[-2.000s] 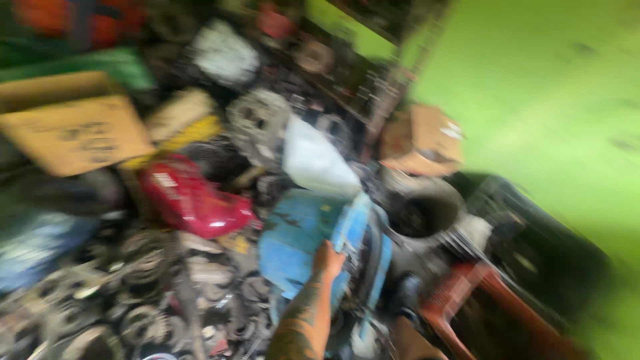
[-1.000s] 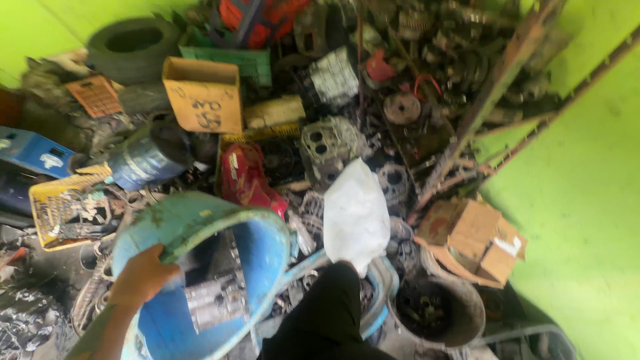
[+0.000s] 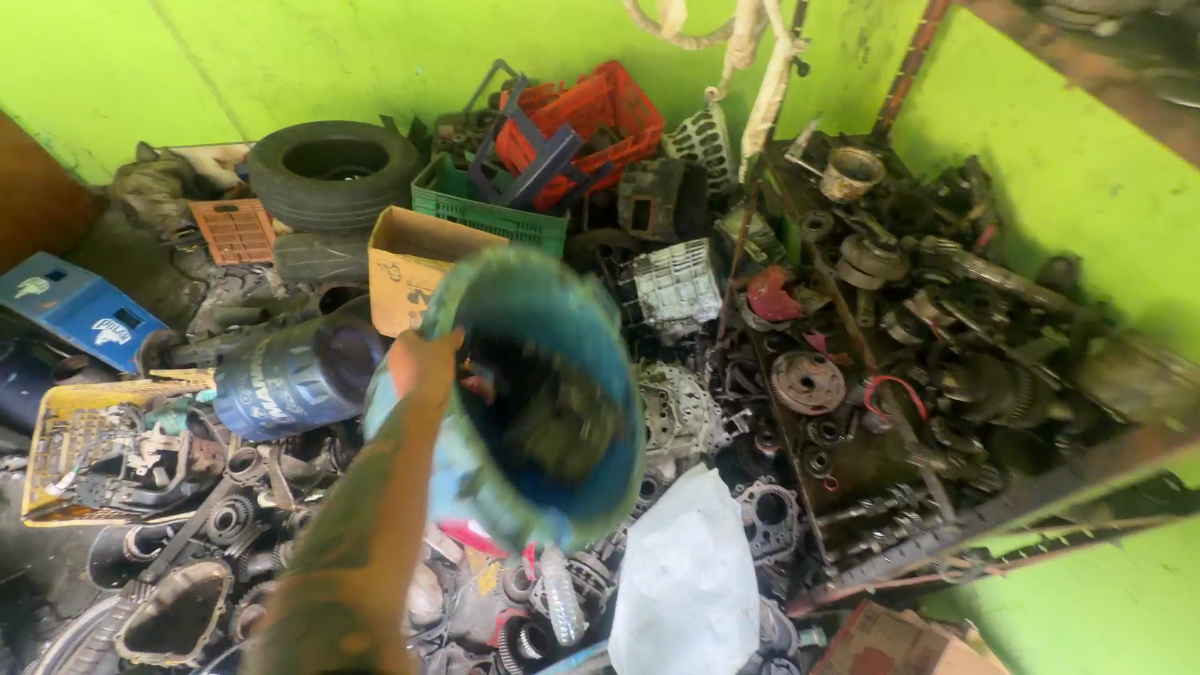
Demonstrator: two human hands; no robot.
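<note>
My left hand (image 3: 424, 370) grips the rim of a worn blue-green plastic drum (image 3: 626, 375) in the middle of the view. The drum is tilted, its mouth facing me, and dark, blurred contents show inside. My right hand is not in view. A white plastic sheet or container (image 3: 689, 572) lies just below and right of the drum. Behind the drum's upper left edge stands an open cardboard box (image 3: 398, 281). A grey metal gear housing (image 3: 680, 412) lies close to the drum's right side.
Loose gears and metal parts cover the floor. At left are a blue bucket (image 3: 291, 380), a yellow crate (image 3: 42, 459) and a blue crate (image 3: 84, 309). Behind are a tyre (image 3: 333, 202), a green crate (image 3: 487, 220) and a red crate (image 3: 642, 108). A rusty metal rack (image 3: 994, 506) full of parts stands right.
The drum is tilted with its mouth toward me and stands higher in view, over the spot near the cardboard box; my left hand stays on its rim. The view has swung left since two seconds ago.
</note>
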